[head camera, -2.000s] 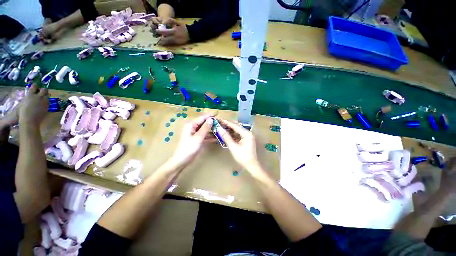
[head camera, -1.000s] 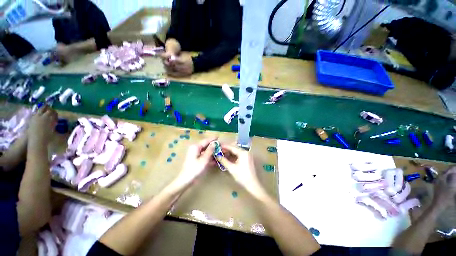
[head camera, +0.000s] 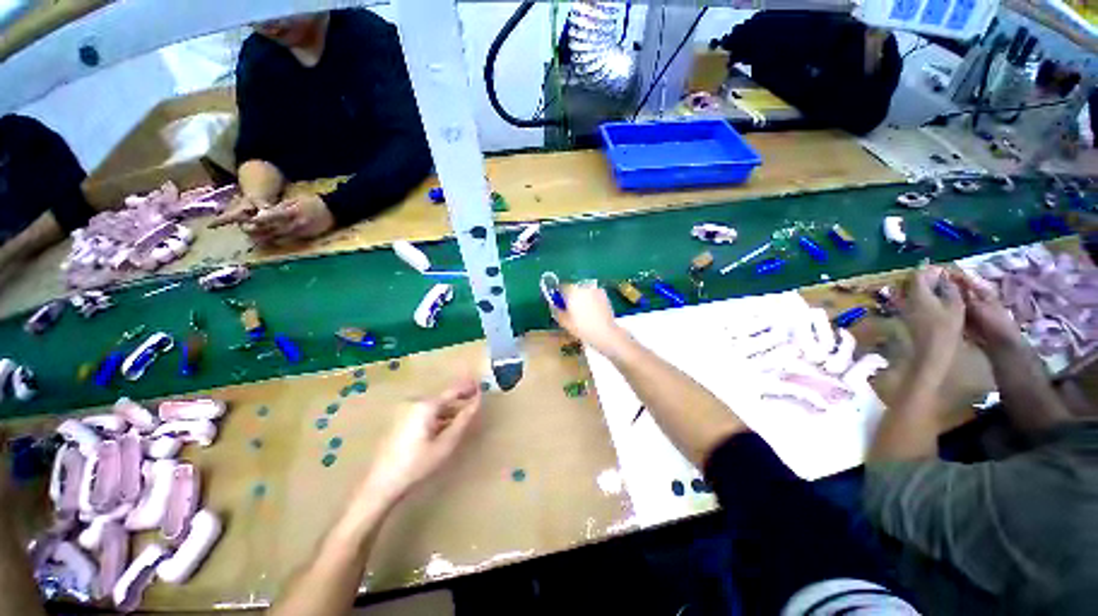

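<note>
My right hand (head camera: pixel 586 315) reaches to the near edge of the green belt (head camera: pixel 385 286). Its fingertips are on a part-filled housing (head camera: pixel 552 289) with a pale rim and blue inside. My left hand (head camera: pixel 421 436) is over the brown bench (head camera: pixel 397 505), left of the foot of the pale post (head camera: pixel 464 181). Its fingers are loosely bent and apart, with nothing visible in them. A dark rounded thing (head camera: pixel 507 374) is at the post's foot, close to the left fingertips.
Housing shells (head camera: pixel 120 481) lie heaped at the left, more (head camera: pixel 819 373) on the white sheet (head camera: pixel 662 415). Battery cells (head camera: pixel 668 292) and part-filled housings (head camera: pixel 434 306) lie on the belt. A blue tray (head camera: pixel 680 157) is on the far bench. Another person's hands (head camera: pixel 945 301) work at the right.
The view has swung right. My hands were together around the part-filled housing; now they are apart. My right hand has carried it forward to the belt, and my left hand has let go.
</note>
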